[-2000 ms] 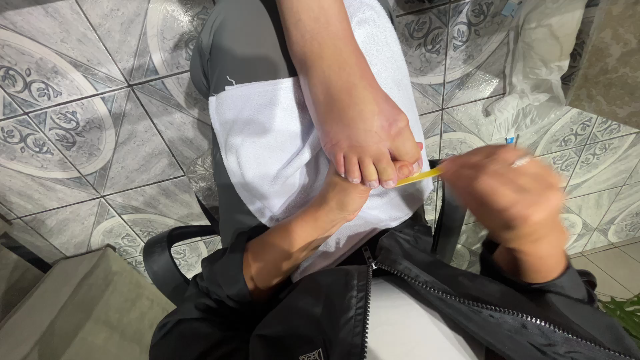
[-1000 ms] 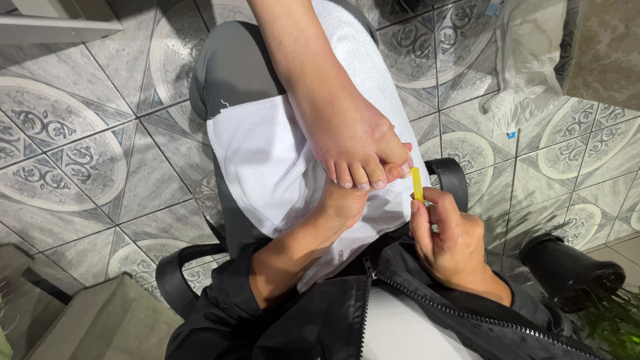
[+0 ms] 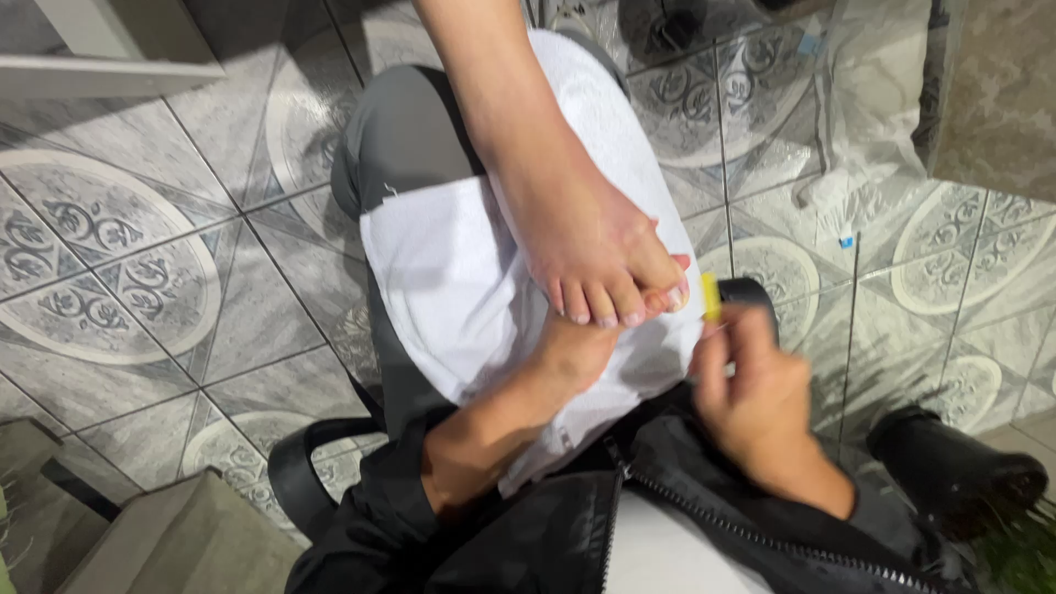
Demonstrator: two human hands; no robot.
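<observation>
Another person's bare foot (image 3: 577, 214) rests on a white towel (image 3: 445, 272) spread over my lap. My left hand (image 3: 577, 355) grips the foot from beneath, with fingertips showing around the big toe; most of its fingers are hidden under the foot. To the right of the big toe, my right hand (image 3: 751, 379) holds a thin yellow tool (image 3: 710, 297), probably a nail file, pointing up between thumb and fingers. The hand and tool are blurred, and a gap separates the tool from the toe.
Black chair armrests (image 3: 301, 478) flank my lap. A black pot (image 3: 949, 458) with a green plant stands at lower right. Clear plastic sheeting (image 3: 874, 107) lies on the tiled floor at upper right, near a brown-patterned surface (image 3: 1002, 99). A grey box-like piece (image 3: 177, 536) is at lower left.
Two seconds ago the yellow tool was against the big toe; now it is apart from it, to the right. My left hand keeps its hold on the foot.
</observation>
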